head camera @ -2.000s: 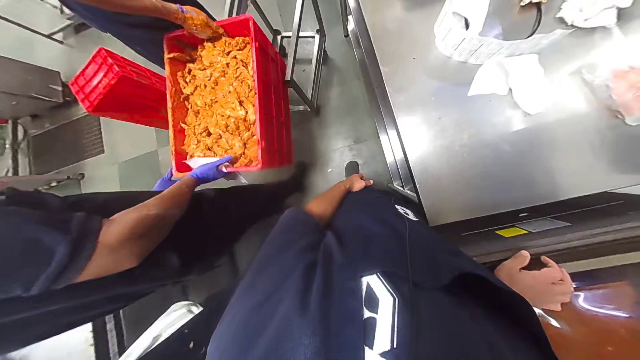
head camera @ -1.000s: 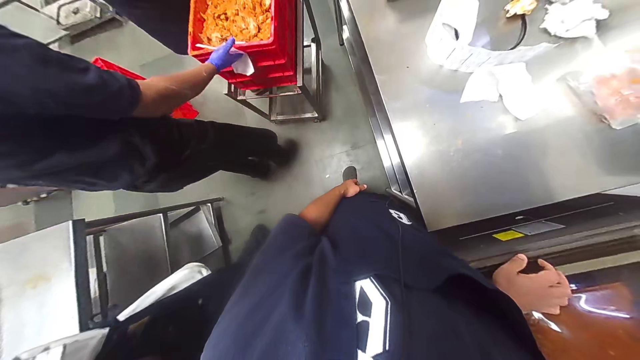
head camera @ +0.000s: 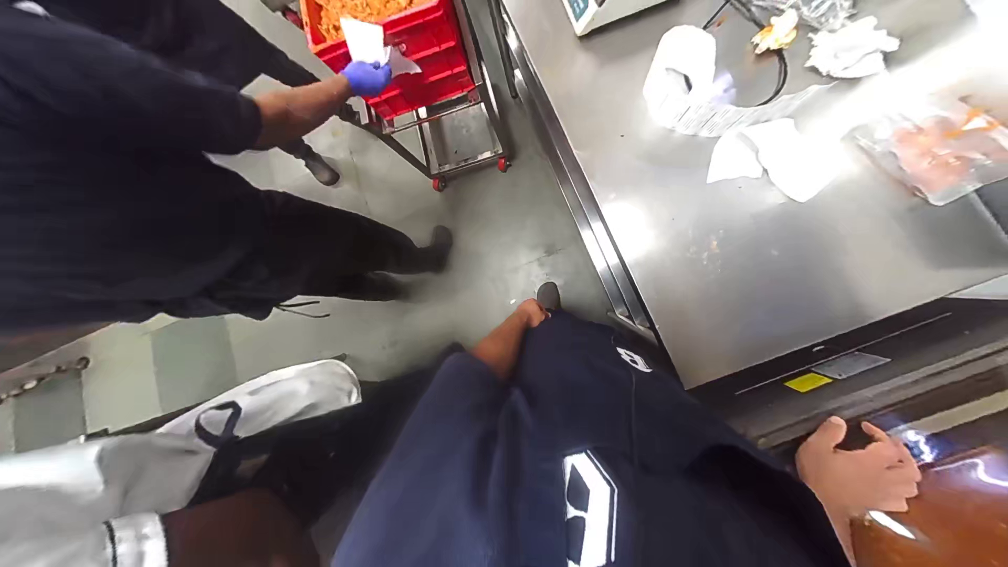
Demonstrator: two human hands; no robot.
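My left hand (head camera: 531, 313) hangs at the front of my dark blue shirt, small and partly turned away; whether it holds anything cannot be told. On the right, my right hand (head camera: 858, 466) is beside a glossy brown surface (head camera: 937, 512), thumb apart from loosely curved fingers, with nothing seen between them. The steel table (head camera: 701, 260) lies above and between my hands. On it are a roll of white printed labels (head camera: 681, 75), a loose white sheet (head camera: 768, 157), crumpled white material (head camera: 850, 49) and a clear bag of pinkish food (head camera: 941, 150).
At the left, a co-worker's purple-gloved hand (head camera: 367, 78) holds white paper by stacked red crates (head camera: 425, 67) of orange-coated food on a wheeled steel rack (head camera: 465, 161). Another person in a white apron (head camera: 118, 472) is at the lower left. A black cable (head camera: 780, 79) loops across the table.
The co-worker and the crate of food have moved from near me to the wheeled rack. A person in a white apron has come in at the lower left. My hands have hardly moved.
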